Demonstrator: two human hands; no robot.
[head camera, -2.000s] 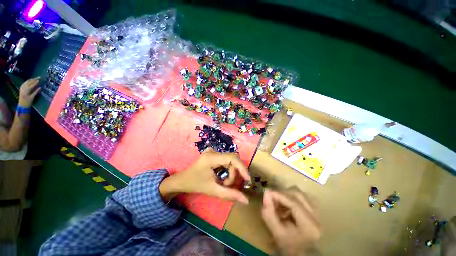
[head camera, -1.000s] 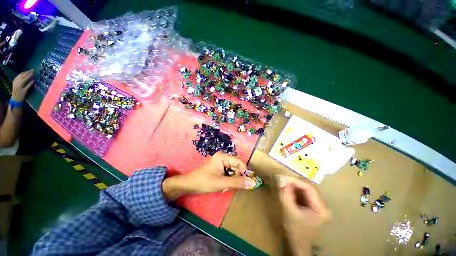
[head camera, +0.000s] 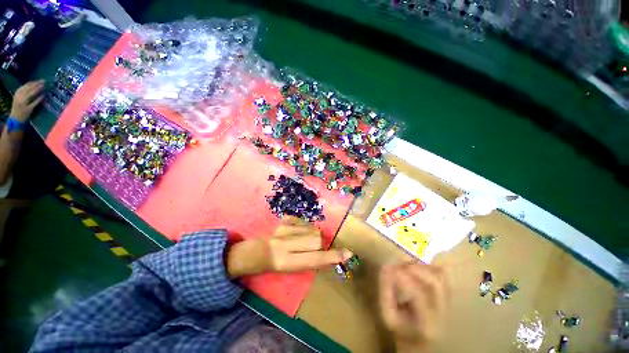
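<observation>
My left hand (head camera: 290, 249) reaches in from a checked sleeve over the front of the red mat. It holds a small green circuit-board module (head camera: 347, 266) at its fingertips, above the brown board. My right hand (head camera: 412, 300) is blurred over the brown board, just right of the module and apart from it; whether its fingers hold anything cannot be told. A pile of black square pieces (head camera: 295, 198) lies on the red foam mat (head camera: 227, 200) just behind my left hand.
A clear blister tray of modules (head camera: 324, 131) lies behind the black pile. A purple tray (head camera: 110, 172) heaped with modules and crumpled clear plastic (head camera: 200, 65) are left. A white box (head camera: 417, 217), white bottle (head camera: 483, 202) and loose modules (head camera: 498, 291) lie right. Another person's hand (head camera: 27, 100) is far left.
The bench has shifted slightly left in view. The module remains at my left fingertips, the hand more closed now. My right hand stays close beside it, blurred.
</observation>
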